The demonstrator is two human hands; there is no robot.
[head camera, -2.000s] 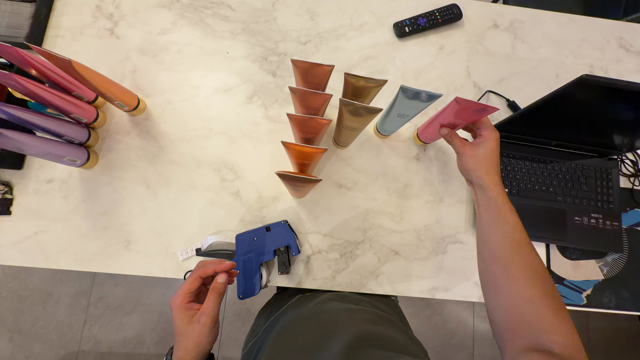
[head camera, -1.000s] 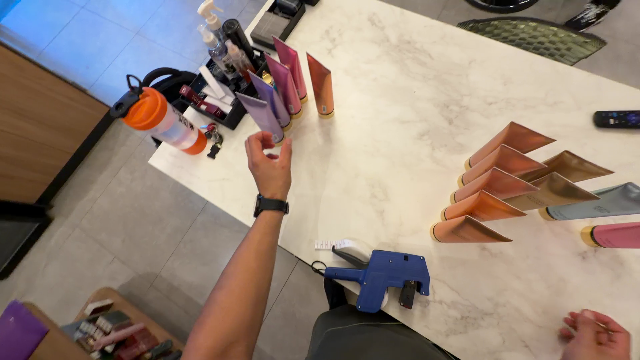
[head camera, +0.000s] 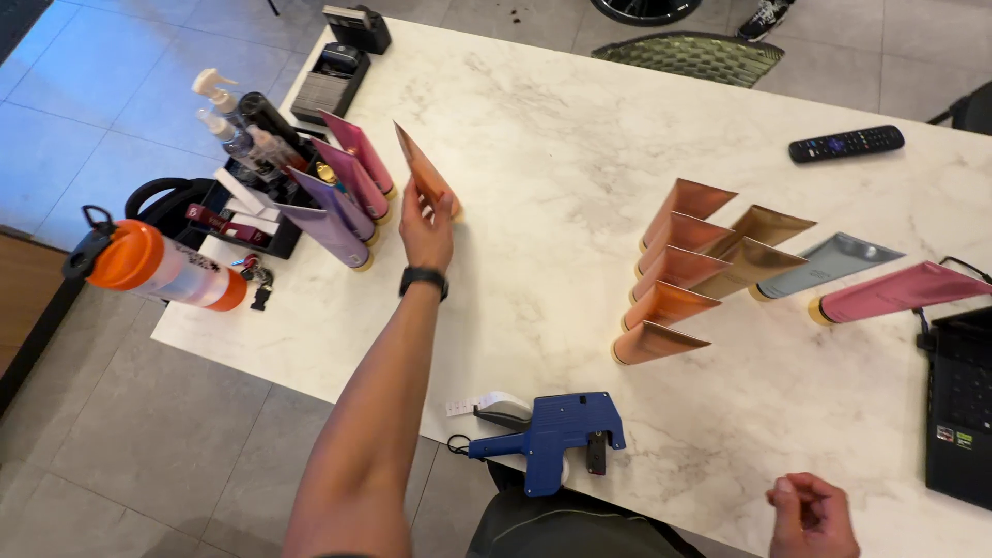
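Note:
My left hand (head camera: 426, 229), with a black watch at its wrist, has its fingers around the lower part of an upright orange tube (head camera: 428, 172). Just left of it stand purple tubes (head camera: 329, 232) and pink tubes (head camera: 359, 147). My right hand (head camera: 812, 511) rests near the front edge with curled fingers; whether anything is between them cannot be told. A blue price label gun (head camera: 559, 434) lies at the front edge. Right of centre stand several orange-brown tubes (head camera: 659, 345), two gold-brown tubes (head camera: 748, 267), a grey-blue tube (head camera: 825, 267) and a pink tube (head camera: 891, 294).
An orange-lidded shaker bottle (head camera: 186, 271) lies by the left edge, near keys (head camera: 258, 279) and a black organizer (head camera: 283, 236) with spray bottles. A remote control (head camera: 846, 144) is at the back right, a laptop (head camera: 961, 411) at the right. A green woven chair (head camera: 690, 58) stands behind the table.
My left hand has gone from beside the label gun to the purple tubes, then to the orange tube. My right hand has let go of the pink tube and moved to the front edge. The view has swung left.

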